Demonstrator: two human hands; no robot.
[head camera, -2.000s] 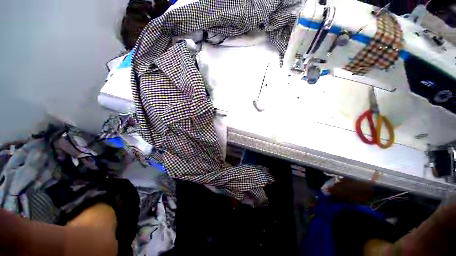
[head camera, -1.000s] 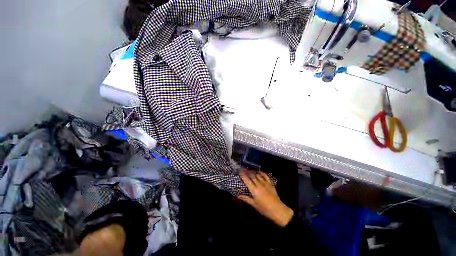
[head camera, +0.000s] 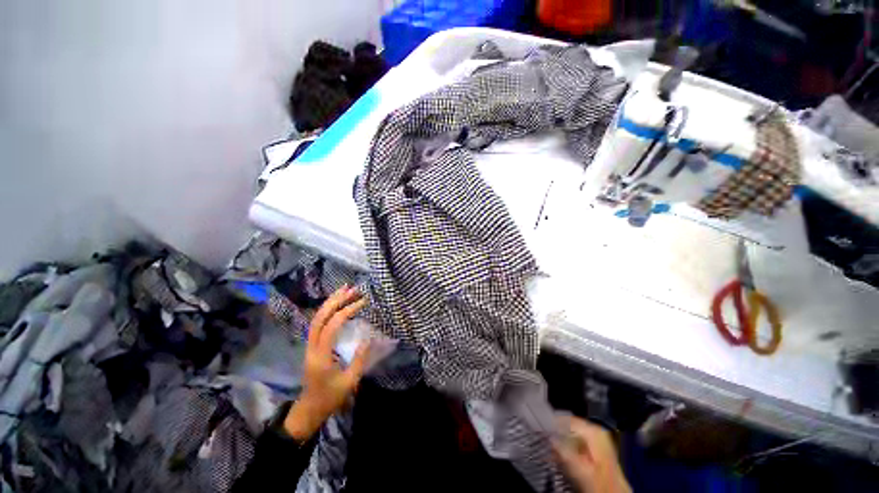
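The black-and-white checked garment (head camera: 453, 241) lies in a long curve over the left part of the white machine table and hangs over its front edge. My right hand (head camera: 583, 451) is blurred at the bottom, closed on the garment's lower hanging end, where grey-white cloth shows. My left hand (head camera: 332, 361) is raised left of the garment with fingers spread. Pale cloth lies beside its thumb; whether the hand touches it I cannot tell.
The sewing machine head (head camera: 655, 144) carries a plaid scrap (head camera: 761, 173). Red and yellow-handled scissors (head camera: 746, 313) lie right of the needle. A cloth heap (head camera: 106, 366) fills the lower left beside the wall. A blue crate (head camera: 439, 27) stands behind the table.
My left hand has come into view beside the garment. My right hand has moved right and down with the garment's end, which has come off the lap. The view has shifted, showing more table behind.
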